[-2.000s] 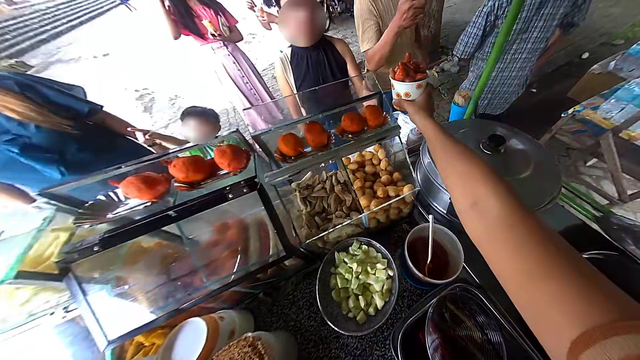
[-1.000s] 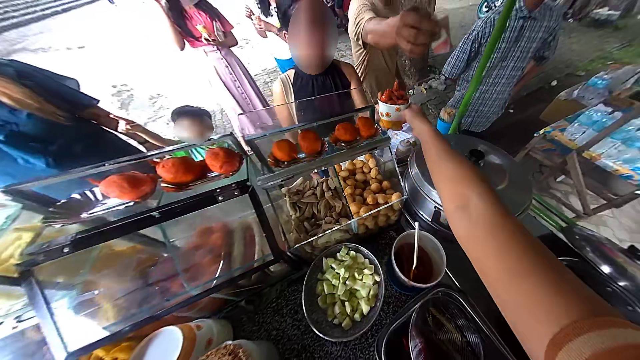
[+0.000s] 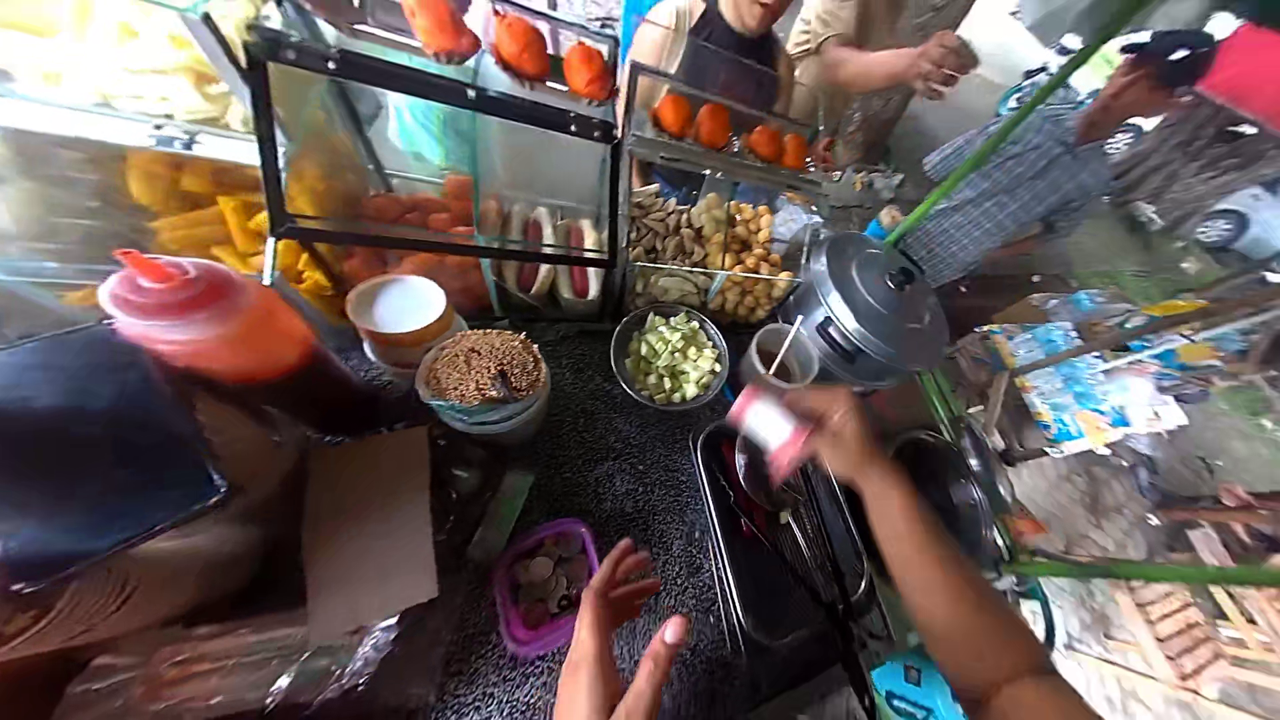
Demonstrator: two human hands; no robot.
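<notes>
My right hand (image 3: 835,430) holds a blurred pink and white item (image 3: 772,428), which may be a folded banknote, above the black tray (image 3: 715,500). Just beyond it stands a cup of brown sauce (image 3: 770,358) with a white utensil in it. My left hand (image 3: 620,635) is low in the view, empty, its fingers apart, beside a purple plastic tub (image 3: 505,600) of coins (image 3: 548,580). A metal bowl of chopped pale green pieces (image 3: 675,360) sits on the dark speckled counter (image 3: 615,470).
Glass cases (image 3: 440,150) of food line the counter's far side. A lidded metal pot (image 3: 870,310) stands at the right, near a green pole (image 3: 1010,125). A sauce bottle (image 3: 210,320), a tub of brown granules (image 3: 483,368) and a cardboard piece (image 3: 370,530) are at the left. People stand beyond.
The raised right hand held a cup of red-orange food; it is now back over the counter with the pink and white item instead. My left hand has come into view. The view has swung down.
</notes>
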